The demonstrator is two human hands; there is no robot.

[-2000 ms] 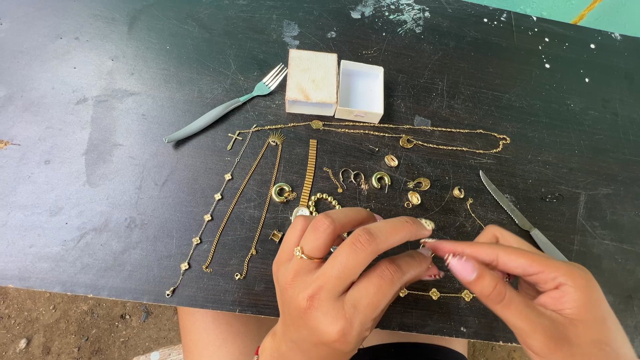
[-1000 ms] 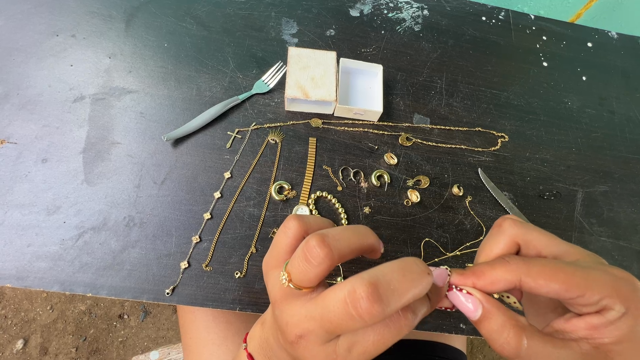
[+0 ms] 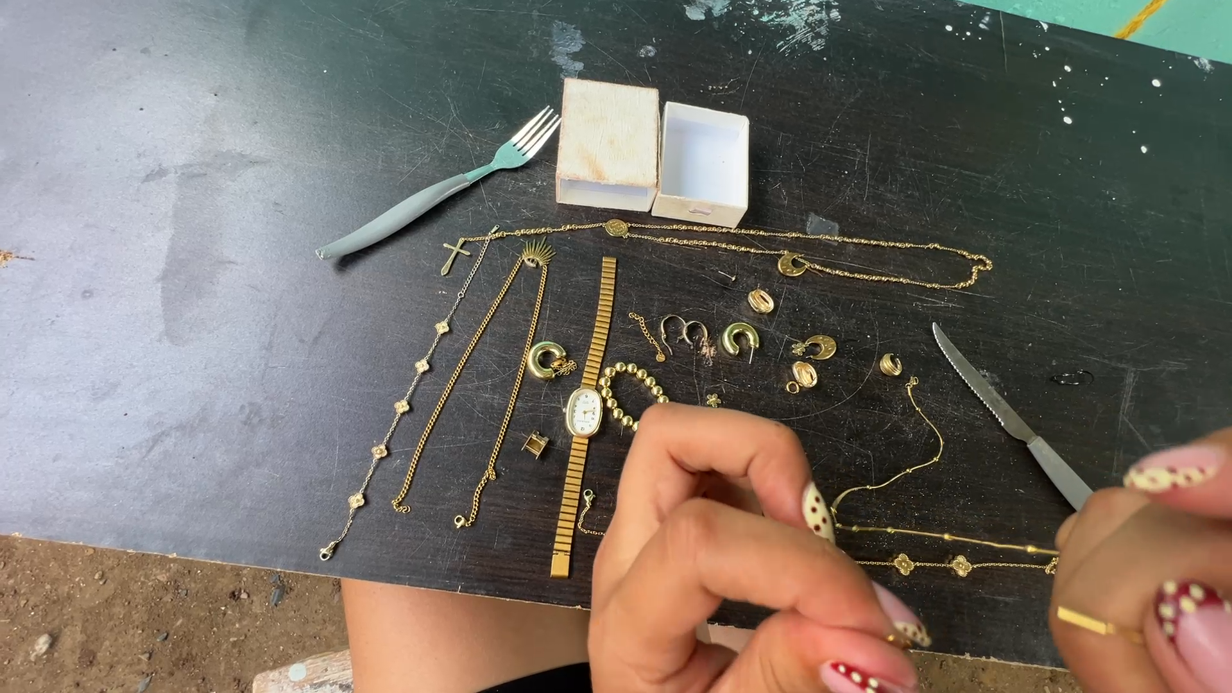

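Observation:
My left hand (image 3: pixel 741 558) is over the near edge of the table, thumb and finger pinched on a small gold piece (image 3: pixel 900 640), mostly hidden. At the right edge my right hand (image 3: pixel 1136 568) is curled and blurred; a flat gold bar (image 3: pixel 1083 619) shows against its finger, and whether it grips anything is unclear. Between the hands lie a fine gold chain (image 3: pixel 938 452) and a clover-link chain (image 3: pixel 903 564). Left of my left hand are a gold wristwatch (image 3: pixel 583 412) and a gold bead bracelet (image 3: pixel 616 409), partly covered.
Gold necklaces (image 3: pixel 462 385) lie at left, a long cross necklace (image 3: pixel 866 241) behind. Several earrings (image 3: pixel 740 340) sit mid-table. A fork (image 3: pixel 414 212), a white box sleeve (image 3: pixel 608 140) and its tray (image 3: pixel 703 159) are farther back; a serrated knife (image 3: pixel 991 404) lies at right.
My hands, together at the fingertips one second ago, are now apart, the right one farther right. The knife handle and more of the fine chain have come into sight.

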